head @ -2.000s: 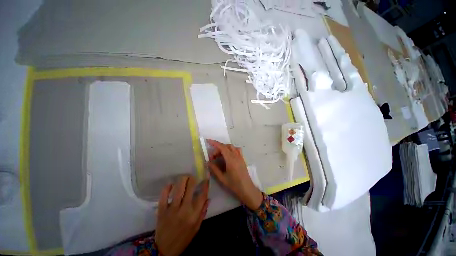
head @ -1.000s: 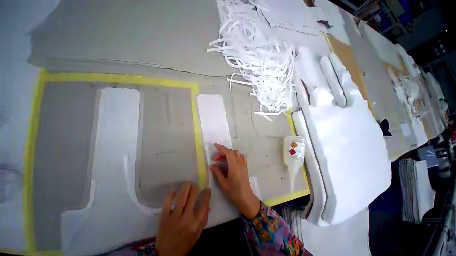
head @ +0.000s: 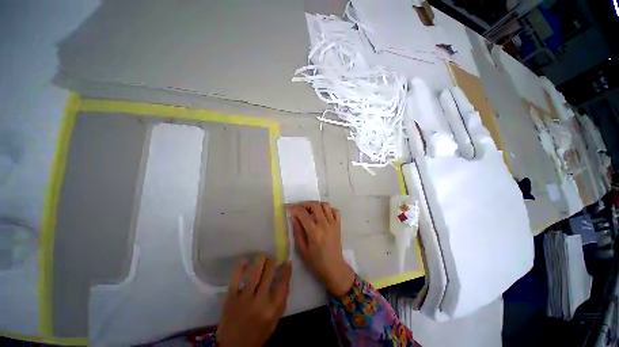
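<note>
A white cut panel (head: 173, 162) with two long arms lies flat on the grey board, its lower part cut off by the picture's bottom edge. Thin white strips run along the curved inner edge of its gap. My left hand (head: 254, 295) rests on the panel at the lower middle, fingers spread and slightly bent, with nothing visible in it. My right hand (head: 317, 237) is on the panel's narrower right arm (head: 297, 169), thumb and fingertips closed at a thin white strip (head: 292, 240) along its left edge. The fingers partly hide the strip.
Yellow tape (head: 170, 110) frames the board. A glue bottle (head: 404, 220) lies right of my right hand. Beyond are a tangled strip heap (head: 366, 101) and a thick white panel stack (head: 475, 217). Another folded stack (head: 567, 271) is at far right, below the table.
The view has shifted, so the table things sit lower and further right. My right hand's fingertips are lower along the right arm's edge, nearer my left hand. My left hand stays on the panel.
</note>
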